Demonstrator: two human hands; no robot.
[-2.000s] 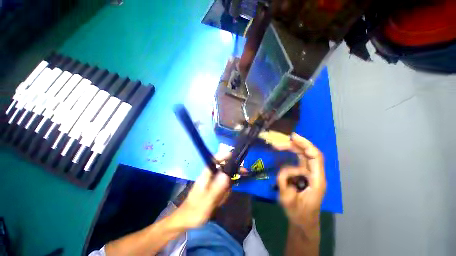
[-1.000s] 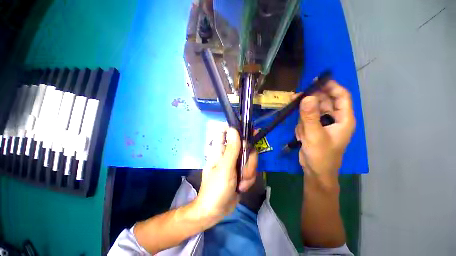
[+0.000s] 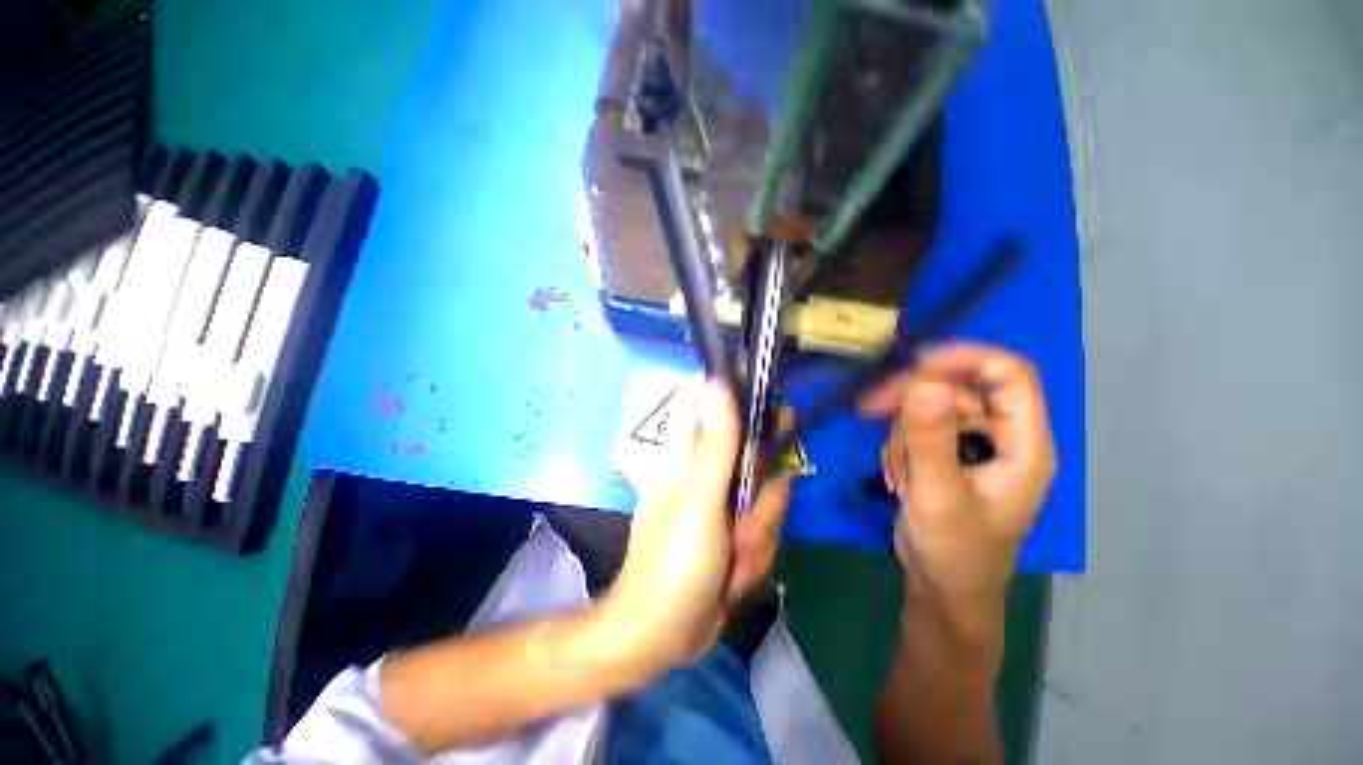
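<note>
The black tripod-handle unit (image 3: 688, 247) is spread into a V, with a shiny silver tube between its legs. My left hand (image 3: 688, 516) is closed around its lower end. The unit's upper end reaches the machine's front edge; whether it touches is unclear. The right leg is blurred and slants up to the right. My right hand (image 3: 979, 463) has its fingertips at this leg; contact is unclear. It also holds a small black end part (image 3: 975, 447), mostly hidden by the fingers.
The machine (image 3: 635, 224) stands ahead on the blue table (image 3: 464, 299), under a clear guard (image 3: 882, 127). A slotted foam tray (image 3: 307, 374) of white units lies left. Another dark ribbed tray (image 3: 68, 135) overlaps it. Warning labels are at the table edge. Dark items lie lower left.
The dark ribbed tray has appeared over the white units' tray. My right hand has shifted slightly down, its fingers lower on the right leg. My left hand keeps its hold.
</note>
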